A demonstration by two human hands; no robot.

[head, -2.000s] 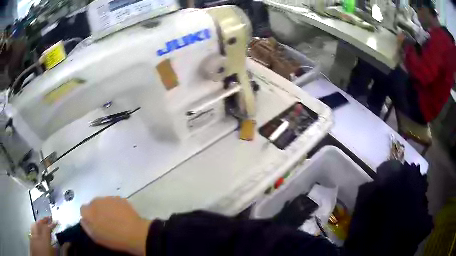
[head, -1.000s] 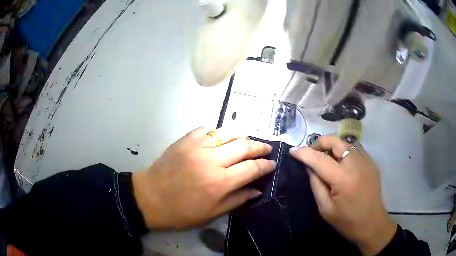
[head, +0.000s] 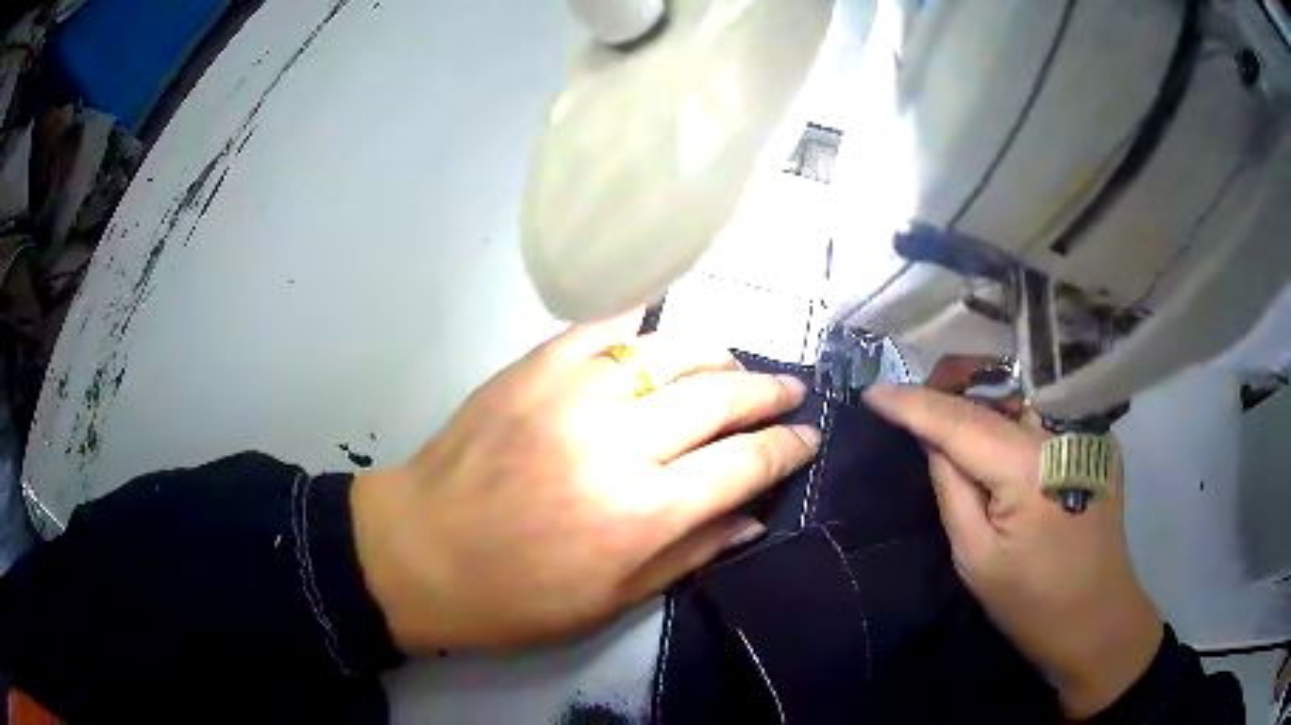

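A dark garment piece (head: 906, 489) with pale stitch lines lies under both hands, its top edge at the presser foot (head: 851, 363). My left hand (head: 566, 482) lies flat on its left part, a ring on one finger, fingertips beside the stitch line just left of the foot. My right hand (head: 1026, 531) is on the right part, index fingertip touching the cloth close to the foot. Its other fingers are bent, partly hidden behind the tension knob (head: 1079, 467). The needle is too blurred to make out.
The white machine head (head: 1090, 170) hangs over the upper right. A cream oval disc (head: 644, 163) hangs left of the foot. The pale slide plate (head: 743, 315) is beyond my left fingers. The worn table edge (head: 156, 269) curves at left, with cloth scraps (head: 85, 177) and a blue thing (head: 142, 50) beyond.
The view has swung from the whole machine to close over the needle area. Since the second frame, the garment's top edge has come up to the presser foot, with both hands still on it.
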